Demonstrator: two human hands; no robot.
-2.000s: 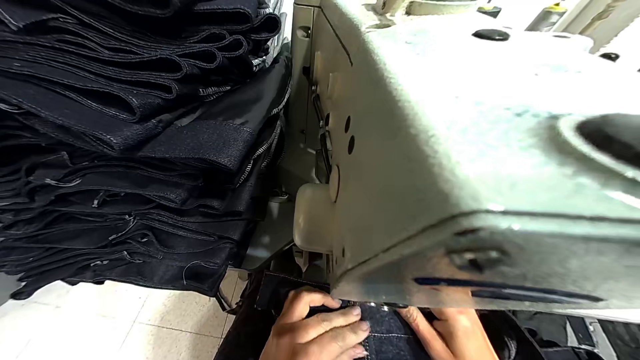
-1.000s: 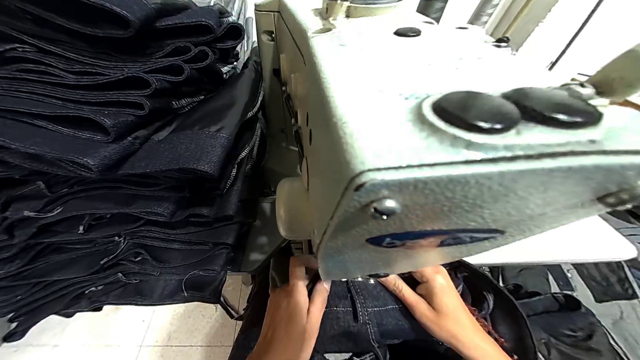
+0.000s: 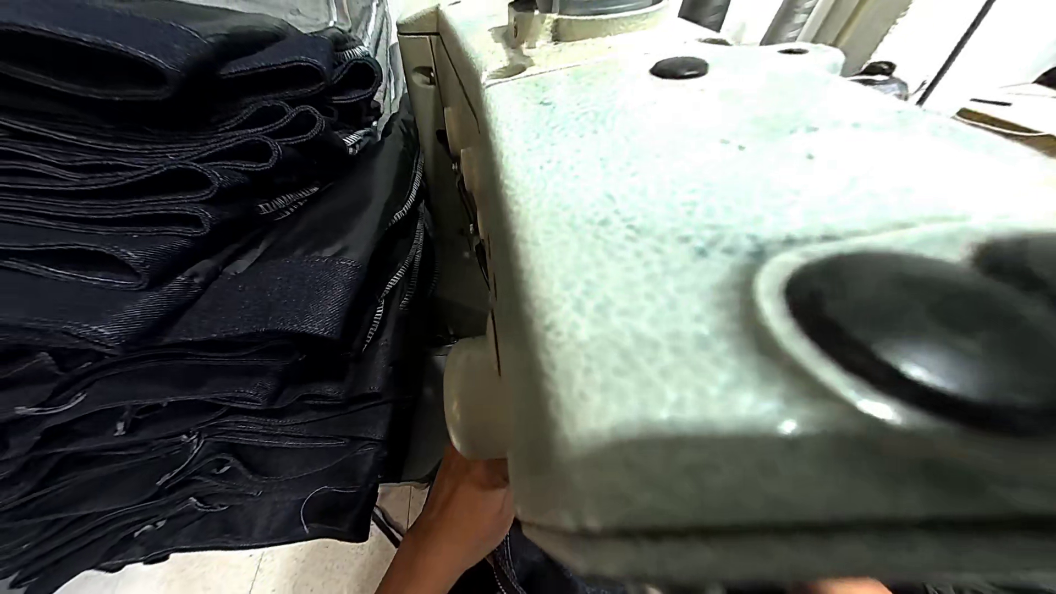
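Note:
My left hand (image 3: 470, 503) reaches up under the front left corner of a pale industrial sewing machine head (image 3: 643, 330), just below its cream knob (image 3: 474, 400). The machine hides its fingers. Dark denim (image 3: 528, 565) with light stitching shows right beside that hand, below the machine. Of my right hand (image 3: 846, 586) only a blurred sliver appears at the bottom edge; the machine head covers the rest, so what it touches is hidden.
A tall stack of folded dark denim pieces (image 3: 305, 297) stands close along the machine's left side. Pale floor tiles (image 3: 313, 565) show below it. The machine head, with black oval caps (image 3: 916, 330) on top, blocks much of the view.
My left hand, earlier on the denim with its fingers in sight, now reaches farther under the machine. My right hand, seen on the denim before, is mostly hidden. The view has moved closer over the machine.

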